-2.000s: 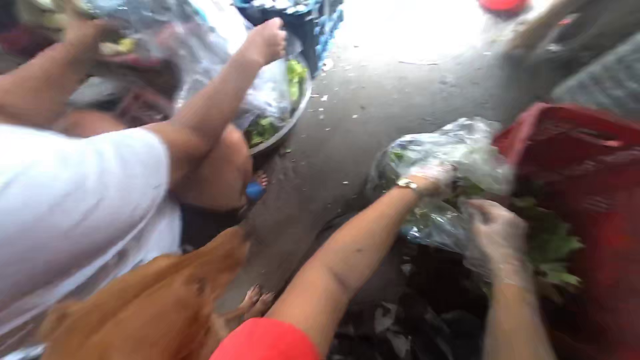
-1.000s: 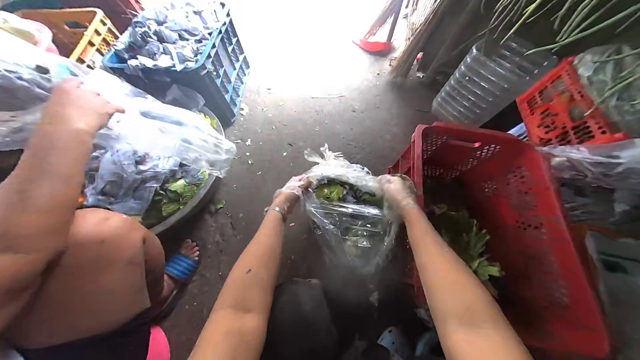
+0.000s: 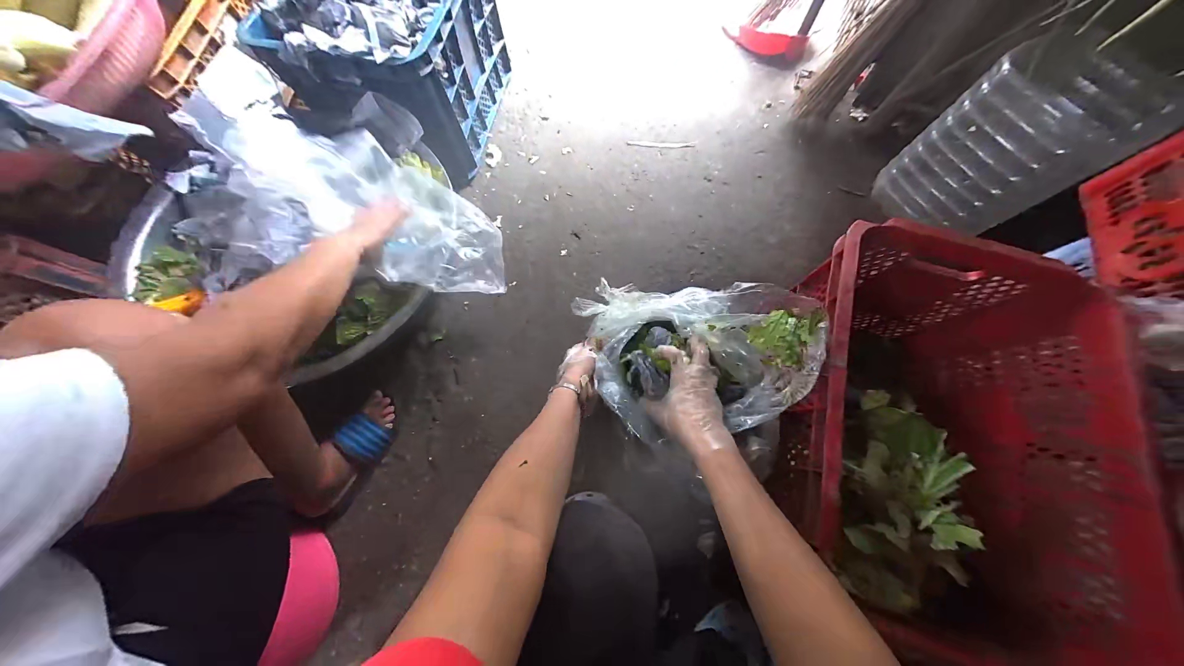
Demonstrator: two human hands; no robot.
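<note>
A clear plastic bag [image 3: 768, 370] of leafy greens [image 3: 786, 337] is spread between my hands, its mouth facing up. My left hand [image 3: 580, 368], in a thin clear glove with a bracelet at the wrist, grips the bag's left edge. My right hand [image 3: 692, 393], gloved too, reaches into the bag mouth and touches dark, wrapped-looking bundles among the leaves; whether its fingers close on any is hard to tell. The red plastic crate [image 3: 1008, 398] right of the bag holds more leafy greens [image 3: 911, 481].
On the left sits a person [image 3: 213, 370] with an arm over a metal basin [image 3: 356, 356] of greens and plastic bags [image 3: 435, 236]. A blue crate [image 3: 462, 88] of crumpled paper or plastic stands behind. Back right are a ribbed clear container [image 3: 1008, 139], another red crate [image 3: 1142, 217] and a red dustpan [image 3: 770, 43].
My right hand has moved from the bag's right rim into its mouth, while my left keeps its hold. A second ago both hands held the rim apart. The view has shifted.
</note>
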